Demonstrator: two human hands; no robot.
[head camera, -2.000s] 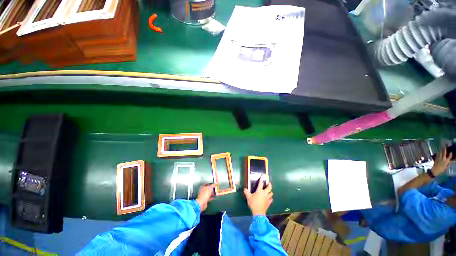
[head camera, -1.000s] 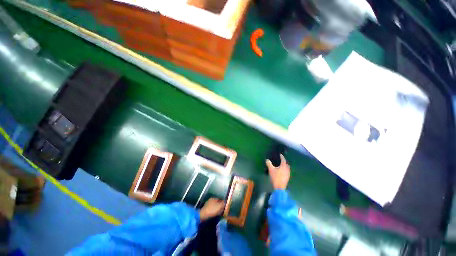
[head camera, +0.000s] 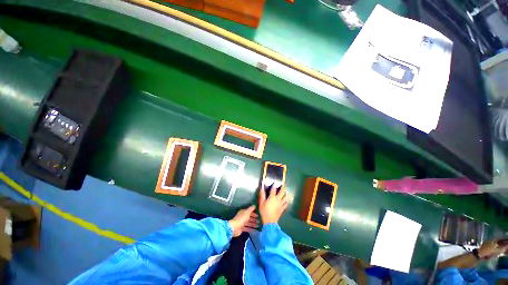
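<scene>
A small orange-brown housing (head camera: 275, 166) stands in front of me with a glossy black panel (head camera: 273, 173) in its opening. My right hand (head camera: 273, 206) lies over its near end, fingers on the panel. My left hand (head camera: 244, 220) is just left of the housing's near end, fingers a little apart, holding nothing visible. A second housing with a black panel (head camera: 323, 204) stands to the right. A thin silver-white frame (head camera: 227, 179) lies flat to the left. Two open housings with white inner rims, one upright in view (head camera: 190, 168) and one sideways (head camera: 240, 139), stand beyond it.
A black tray (head camera: 83, 94) with modules lies far left. White paper (head camera: 396, 240) and a pink-wrapped post (head camera: 429, 186) are right. A yellow-edged rail (head camera: 223, 40) runs behind, with a printed sheet (head camera: 402, 68) over it. Another person's hand (head camera: 490, 249) is at far right.
My right hand has come back from the dark pad near the rail to the middle housing, whose opening now holds a black panel. My left hand has let go of that housing. The view has shifted.
</scene>
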